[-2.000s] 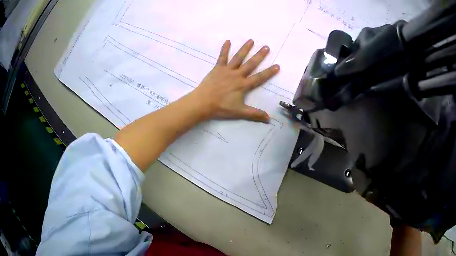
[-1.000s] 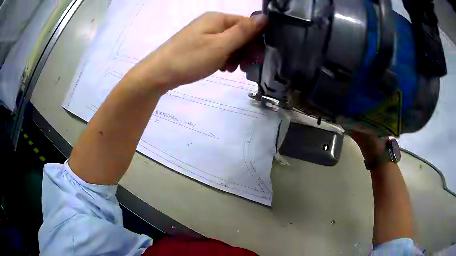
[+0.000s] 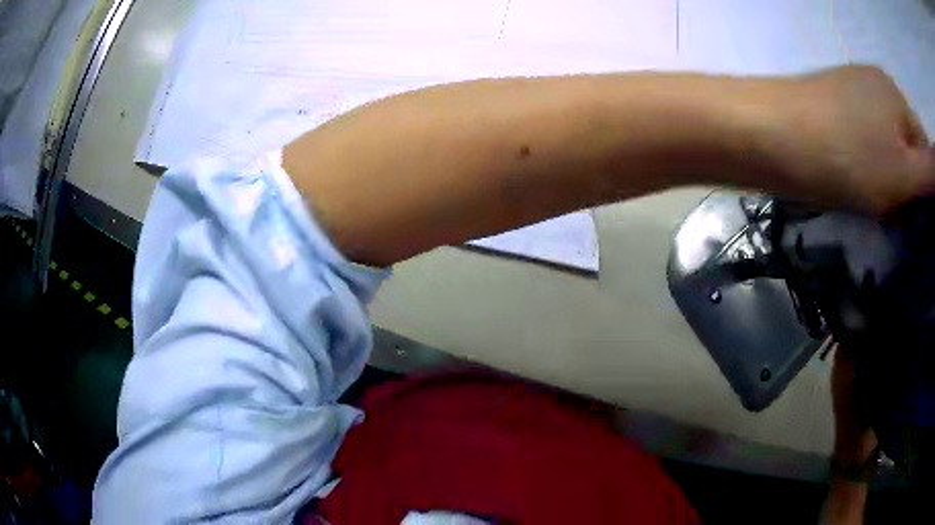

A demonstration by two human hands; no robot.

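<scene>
The dark cutting machine (image 3: 887, 297) stands at the right edge, partly cut off. Its grey rounded base plate (image 3: 738, 308) rests on bare table, apart from the paper. My left arm reaches right across the view. My left hand (image 3: 871, 138) is curled at the machine's upper part; its fingertips are hidden. My right hand (image 3: 849, 400) is mostly hidden behind the machine, with a dark band at the wrist, so its grip does not show. The white marker paper (image 3: 359, 41) lies beyond and under my left arm; a pointed corner shows below the forearm.
The pale table (image 3: 513, 318) has a dark near edge and a metal rail (image 3: 77, 113) at the left. Red cloth (image 3: 492, 451) at my body is close to the near edge. Yellow-black tape (image 3: 87, 292) marks the dark floor at the lower left.
The machine has moved right and its base plate has come clear of the paper. My left hand first went from flat on the paper to the machine, then moved right with it.
</scene>
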